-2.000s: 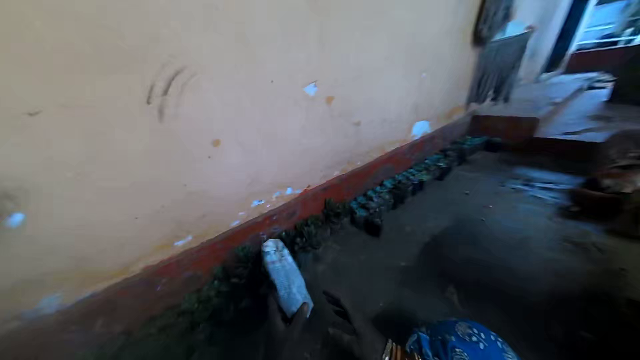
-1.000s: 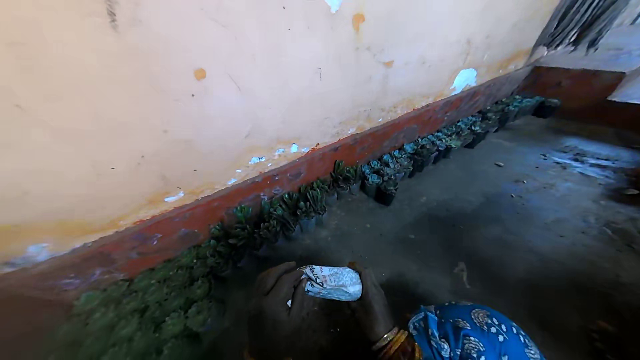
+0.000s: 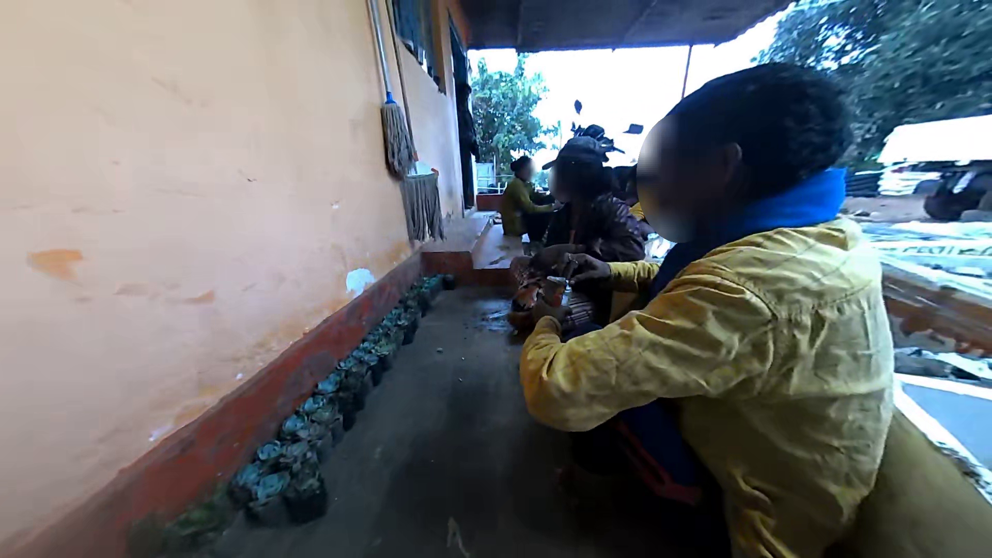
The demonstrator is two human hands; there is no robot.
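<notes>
Neither my left hand nor my right hand shows in the head view now, so what they hold is hidden. A row of small succulents in dark pots (image 3: 298,442) runs along the red base of the wall at lower left. To the right, close by, a person in a yellow shirt (image 3: 697,341) sits side-on and holds a small object (image 3: 556,291) between both hands. Its kind cannot be told.
Beyond sits a person in a dark cap (image 3: 593,205), and farther back one in green (image 3: 518,203). Mops (image 3: 397,136) hang on the peeling wall (image 3: 194,194). A raised step (image 3: 465,232) closes the far end of the dark floor (image 3: 434,418).
The view has swung up and to the right. Both hands and the pale, wrapped-looking object between them, seen a second ago, are out of the frame.
</notes>
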